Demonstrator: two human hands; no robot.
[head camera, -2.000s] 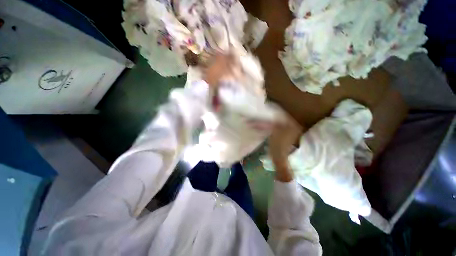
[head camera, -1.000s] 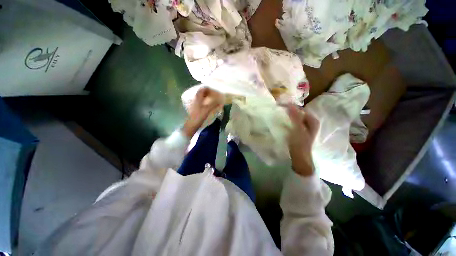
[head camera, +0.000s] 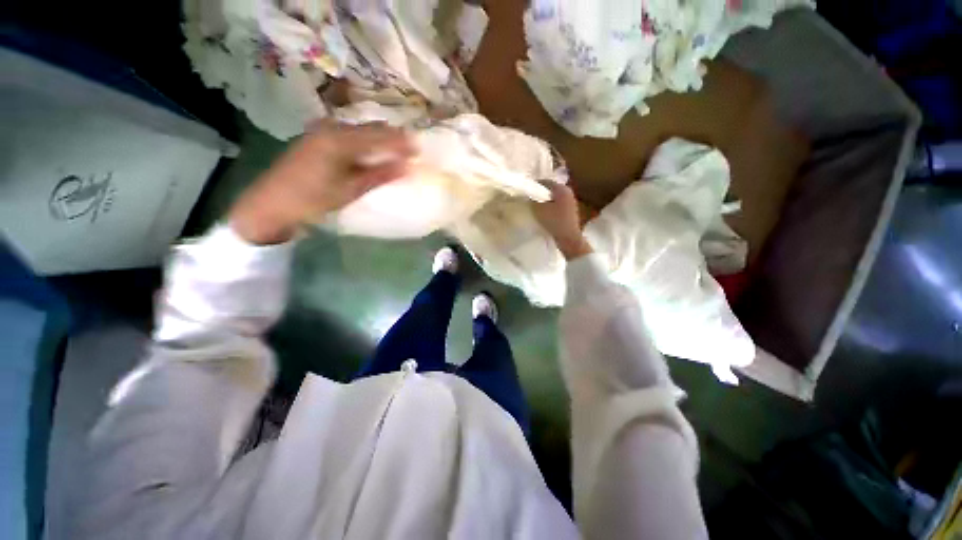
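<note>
A cream-white garment is bunched and stretched between my hands, in front of the carton; no clear print shows on the held part. My left hand is blurred and grips the garment's left part near its upper edge. My right hand is closed on its right part, fingers partly hidden by cloth. A floral garment heap lies just behind the held garment; whether they join cannot be told.
The brown-inside carton holds another floral heap and a plain white garment over its near rim. A white box with a round logo stands at left. A blue surface is at the left edge.
My left hand has moved left and up, pulling at the cloth. My right hand has moved a little left and up. The view has shifted, with the carton now further left.
</note>
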